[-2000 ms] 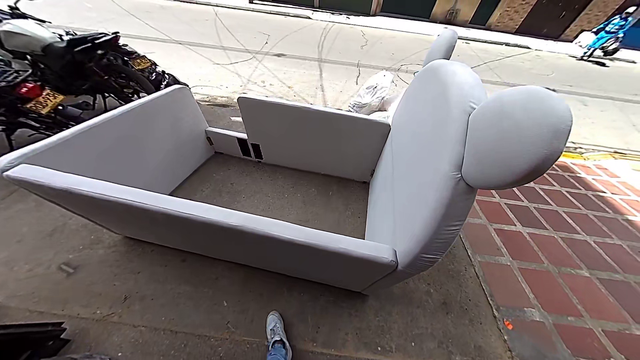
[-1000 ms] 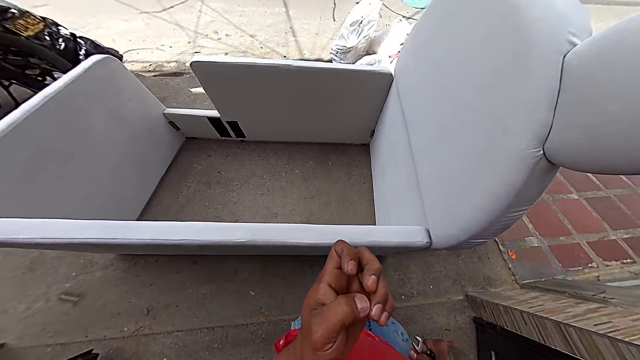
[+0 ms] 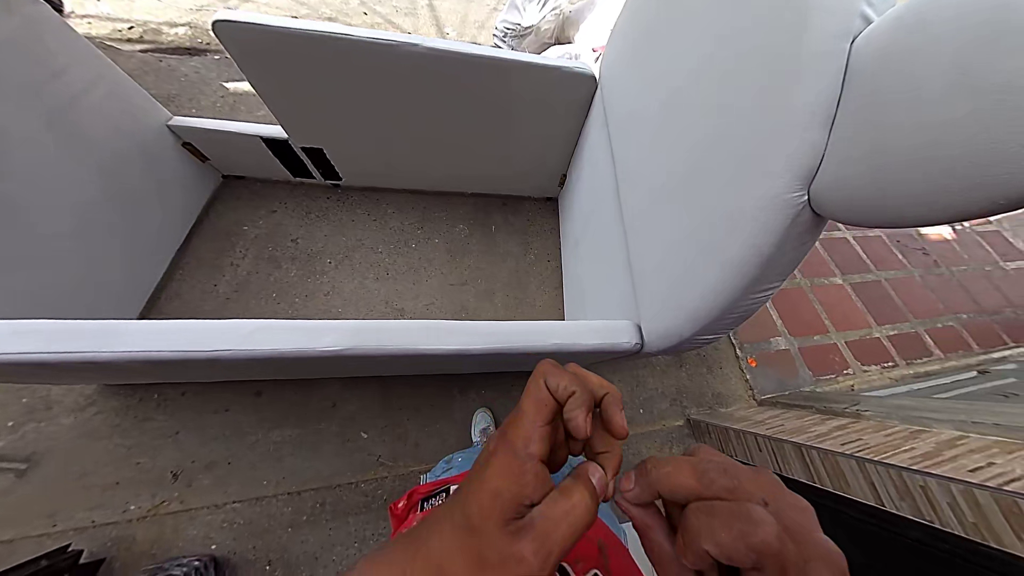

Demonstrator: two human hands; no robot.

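Observation:
Both hands are raised in front of the body at the bottom centre. My left hand (image 3: pixel 552 472) has its fingers curled, with thumb and fingertips brought together; whether something small lies between them cannot be told. Close at its right, my right hand (image 3: pixel 720 504) pinches thumb and forefinger near the left fingertips, and the thing between them is too small to make out. Beyond the hands stands a grey upholstered bed frame: its near side rail (image 3: pixel 320 340), its far side panel (image 3: pixel 424 112), its left end panel (image 3: pixel 72 176) and its rounded headboard (image 3: pixel 712 160) with a padded ear-shaped piece (image 3: pixel 928 120).
Concrete ground (image 3: pixel 240 448) lies under and around the frame. Red paving tiles (image 3: pixel 832 308) are at the right, beside a step with striped tile facing (image 3: pixel 864 480). White plastic bags (image 3: pixel 544 28) sit beyond the far panel. Dark objects (image 3: pixel 60 560) are at the lower left.
Two seconds ago no hands showed. One second ago my left hand was up and my right hand low at the bottom edge; now my right hand is beside it. The view has moved nearer the frame.

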